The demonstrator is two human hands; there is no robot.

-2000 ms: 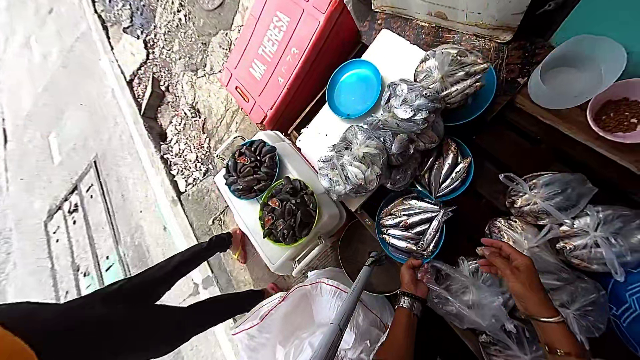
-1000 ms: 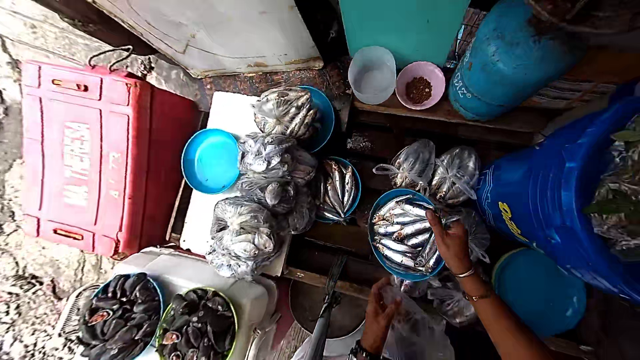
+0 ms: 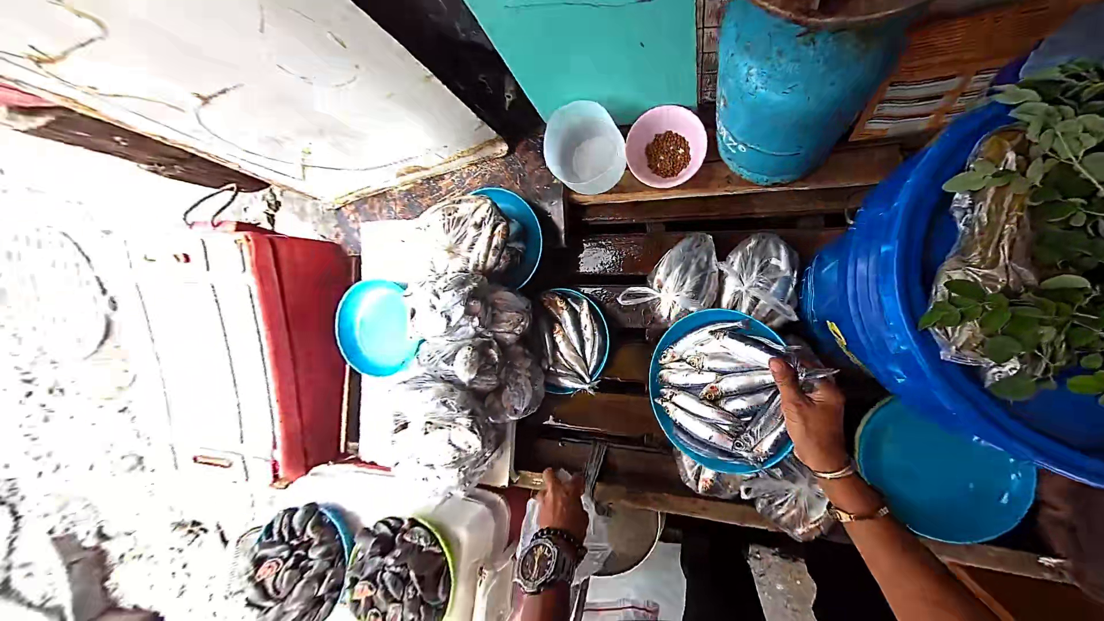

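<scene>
My right hand point(image 3: 806, 414) grips the right rim of a blue plastic bowl point(image 3: 657, 410) heaped with small silvery fish point(image 3: 720, 384); its thumb lies over the rim by the fish tails, the other fingers mostly hidden. Tied clear bags of fish point(image 3: 761, 272) lie above and below the bowl, partly under it. Lower left of it, my left hand point(image 3: 562, 504), with a dark watch at the wrist, holds a thin clear plastic bag point(image 3: 595, 539). A smaller blue bowl of fish point(image 3: 573, 341) stands left of the large one.
More bagged fish point(image 3: 457, 362) and an empty blue bowl point(image 3: 375, 328) lie at left, beside a red cooler point(image 3: 302, 354). Mussels fill two bowls point(image 3: 448, 561) at lower left. A blue tub point(image 3: 897, 250) with leafy stems and a blue basin point(image 3: 949, 474) stand right.
The large bowl of fish has moved right, away from the smaller fish bowl and over the bags. My left hand has moved left with the clear bag. The view has swung right.
</scene>
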